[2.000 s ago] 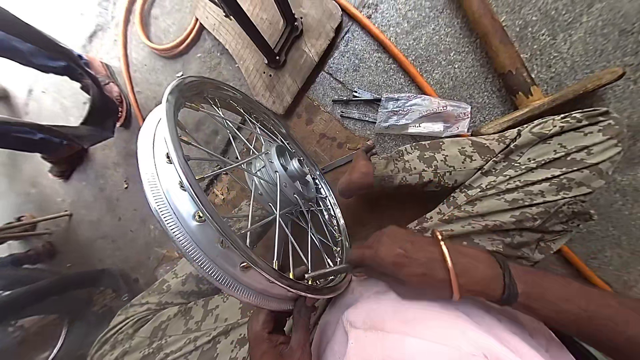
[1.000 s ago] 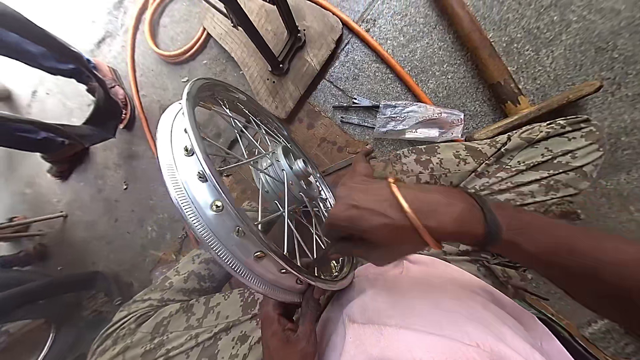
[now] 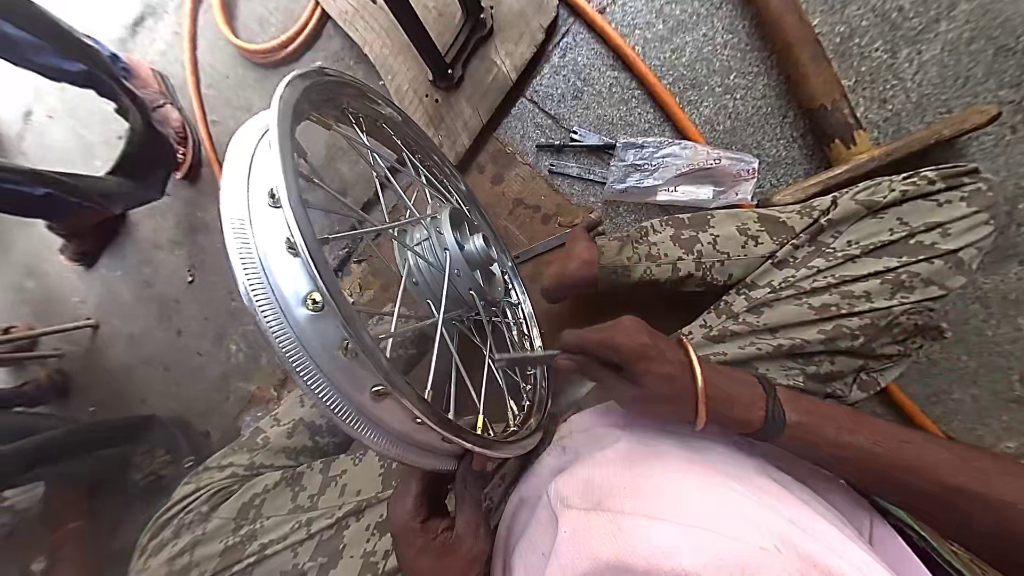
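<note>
A spoked metal wheel (image 3: 304,320) stands tilted between my legs, its rim close to my body. Spokes run from its grey hub (image 3: 448,256) to the rim, with nipples showing in the rim's outer face. My left hand (image 3: 444,512) holds the lower edge of the rim from below, its fingertips partly hidden. In my right hand (image 3: 632,364) is a slim flat metal tool (image 3: 526,359), its tip extending over the rim's near edge toward the spokes. What kind of tool it is, I cannot tell.
A plastic packet (image 3: 680,172) lies beside metal tools (image 3: 580,170). A wooden-handled hammer-like tool (image 3: 880,168) rests at upper right. An orange hose (image 3: 640,76) crosses the floor. A wooden board (image 3: 488,88) carries a black metal frame (image 3: 448,60). Another person's foot (image 3: 164,116) is at left.
My right hand has drawn back from the spokes toward my body, and the flat tool now shows clearly. My left hand stays at the rim's lower edge.
</note>
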